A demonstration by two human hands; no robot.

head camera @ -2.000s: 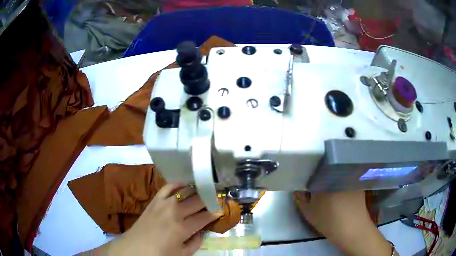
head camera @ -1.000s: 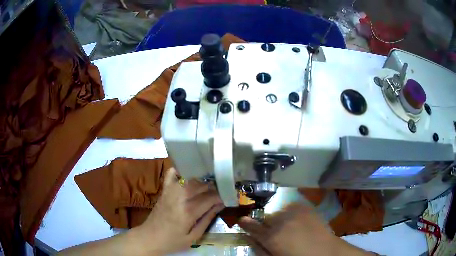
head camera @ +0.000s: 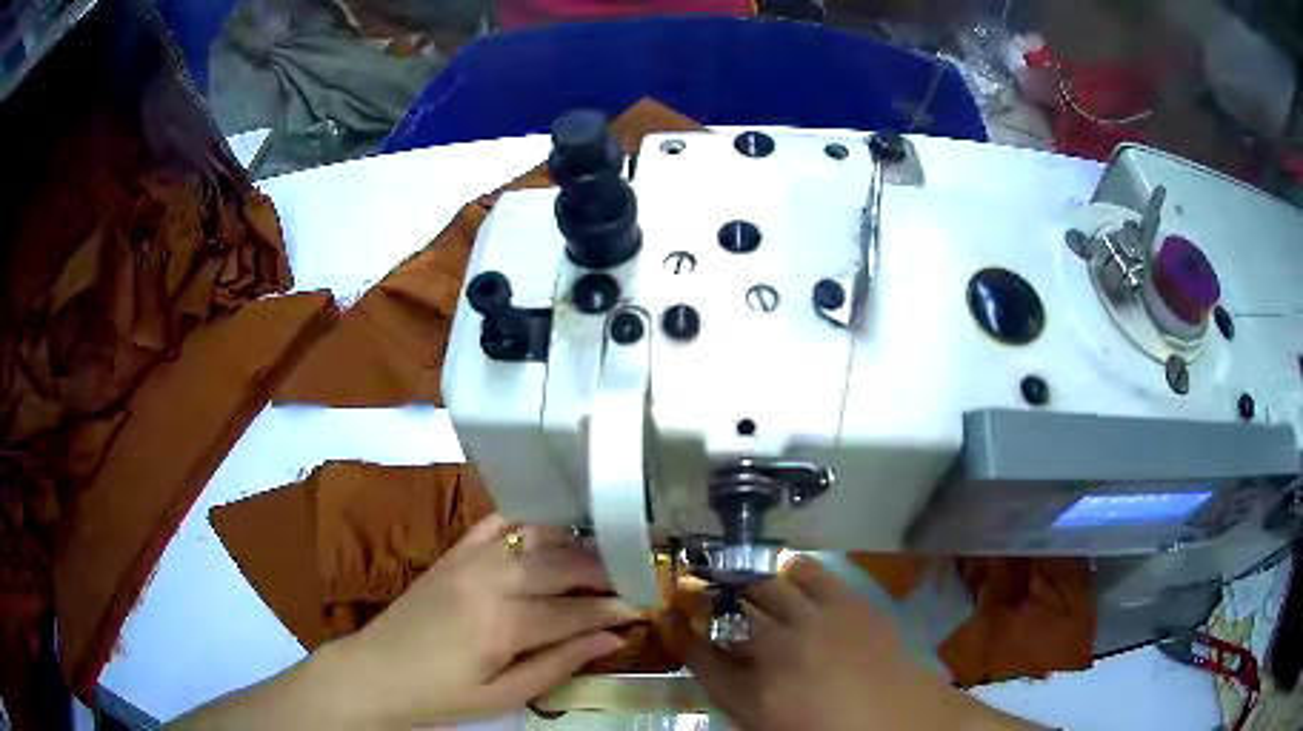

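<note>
A rust-brown fabric piece with ridged pleats and an angled left end lies on the white table, its right part running under my left hand to the needle area. My left hand presses flat on it, fingertips pointing right toward the needle. My right hand is at the needle area from the right, its fingertips on the cloth beside the presser foot and partly behind the tension knob. The white sewing machine head hides the needle itself.
A large crumpled brown heap fills the left side. Brown pieces lie behind the head and to its right. A grey control panel is on the head. Red-handled snips lie far right. A blue chair stands behind.
My right hand came from under the machine's right side to the needle, then its fingers moved slightly up around the foot. Brown cloth now shows right of the head. The view shifted slightly.
</note>
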